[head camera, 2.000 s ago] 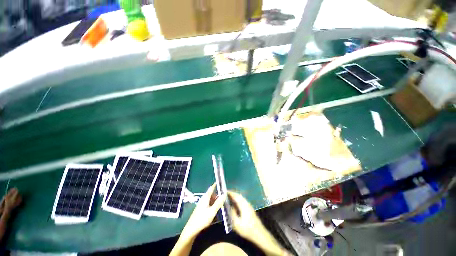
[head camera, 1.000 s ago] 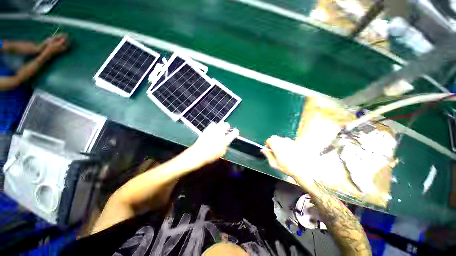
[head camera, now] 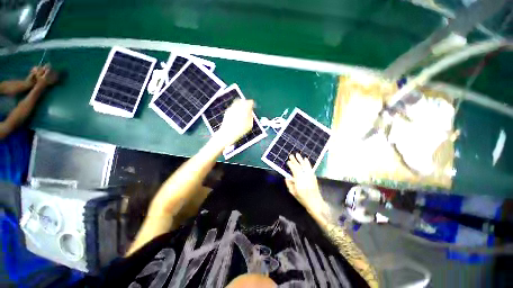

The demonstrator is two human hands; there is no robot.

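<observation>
A dark gridded solar panel with a white rim (head camera: pixel 304 135) lies tilted at the bench's front edge. My right hand (head camera: pixel 302 173) has its fingers on this panel's face and its thumb at the near edge. My left hand (head camera: pixel 238 119) is curled over another panel (head camera: pixel 244 144) to the left and hides part of it; its fingertips are not clear. White cable (head camera: pixel 274 122) lies between these two panels. Further left, a panel (head camera: pixel 188 95) overlaps another one beneath it, and a separate panel (head camera: pixel 124 82) lies beside a bundle of white cable (head camera: pixel 158 82).
A tan board (head camera: pixel 349 118) with whitish film lies on the green bench (head camera: pixel 292 84) at right. A pale hose (head camera: pixel 444 70) arches above it. A co-worker's hands (head camera: pixel 42 76) are at far left. A grey-white equipment box (head camera: pixel 62 225) stands below left.
The panel held between my hands has come down flat onto the bench at right. My left hand has moved up over the neighbouring panel. The view has shifted.
</observation>
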